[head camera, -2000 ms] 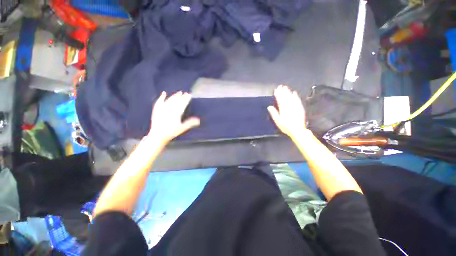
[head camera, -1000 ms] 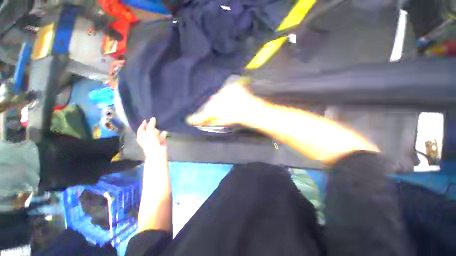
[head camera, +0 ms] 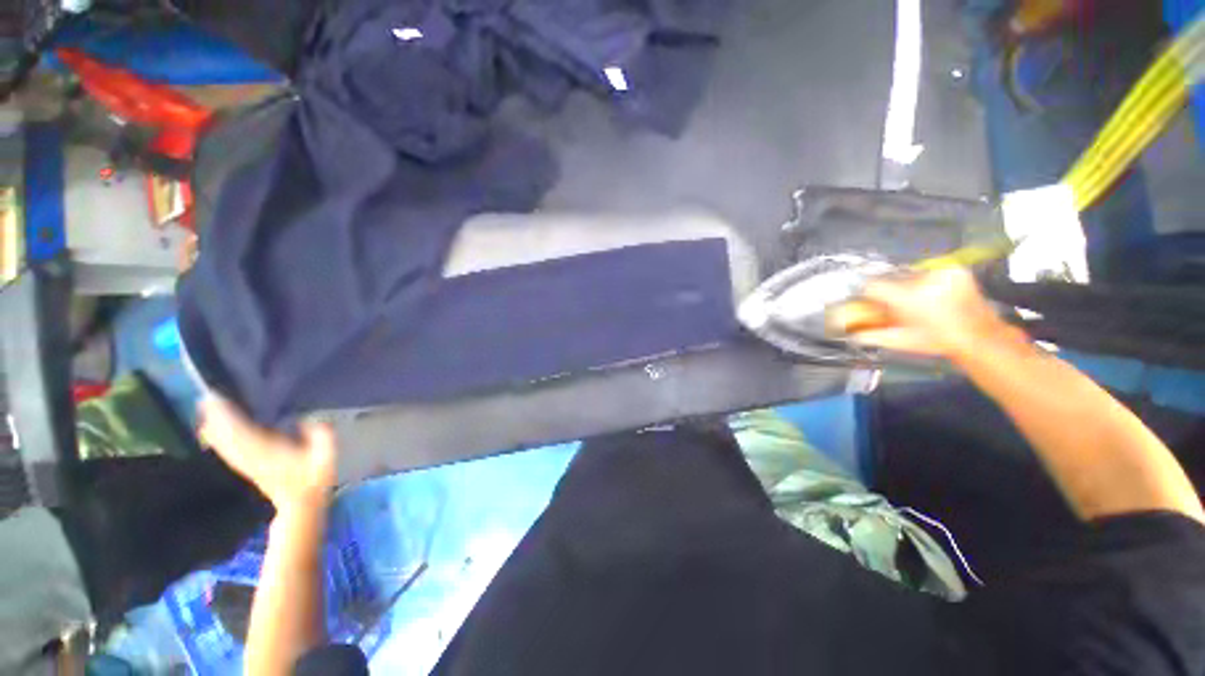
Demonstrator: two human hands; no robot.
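A navy garment (head camera: 568, 317) lies along the light-grey padded arm (head camera: 555, 235), its flat end near the middle and its loose folds at the left. My right hand (head camera: 925, 314) is closed round the handle of the steam iron (head camera: 809, 304), just right of the garment's end; hand and iron are blurred. My left hand (head camera: 271, 449) is at the garment's lower left edge, thumb apart from the fingers; whether it grips cloth is unclear.
A navy heap with small white tags (head camera: 529, 66) lies behind the arm. A dark pad (head camera: 899, 227) and a white card (head camera: 1044, 231) are at the right. A white strip (head camera: 904, 93) runs toward the back. A blue basket (head camera: 218, 614) stands on the floor at lower left.
My right hand has moved the iron from the garment's left part to beyond its right end. My left hand has shifted left and down. The yellow line has swung to the right.
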